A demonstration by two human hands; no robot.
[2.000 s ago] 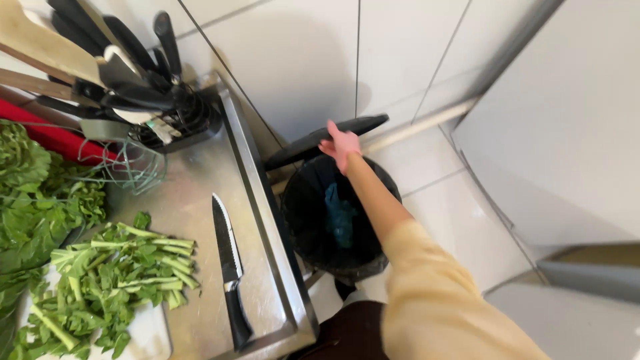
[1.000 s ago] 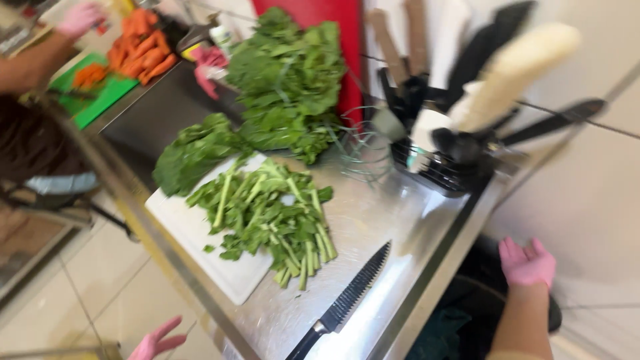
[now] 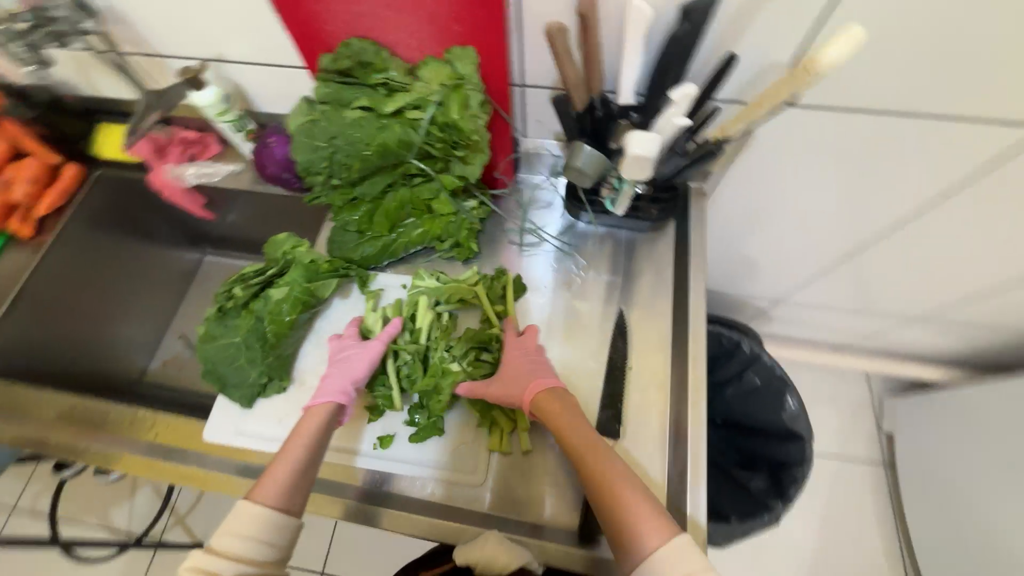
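Note:
Both of my hands wear pink gloves and lie at the two sides of a pile of cut green stems and leaf scraps (image 3: pixel 436 344) on a white cutting board (image 3: pixel 336 448). My left hand (image 3: pixel 352 364) touches the pile's left side with its fingers spread. On the right side, my right hand (image 3: pixel 516 368) presses against the stems, thumb and fingers apart. A bunch of leafy greens (image 3: pixel 260 320) rests on the board's left part, and a larger heap of leaves (image 3: pixel 392 152) is behind. A black knife (image 3: pixel 614 376) lies right of the board, its handle partly behind my right forearm.
A metal sink (image 3: pixel 104 280) is at left, with carrots (image 3: pixel 32 176), a pink glove (image 3: pixel 176 164) and a purple vegetable (image 3: pixel 278 158) around it. Behind stand a red cutting board (image 3: pixel 448 24) and a utensil holder (image 3: pixel 624 204). A lined black bin (image 3: pixel 752 432) stands right of the counter.
My right hand has moved from the bin to the stem pile. My left hand, at the counter's front edge a second ago, is now at the pile too. The view has swung left from the bin.

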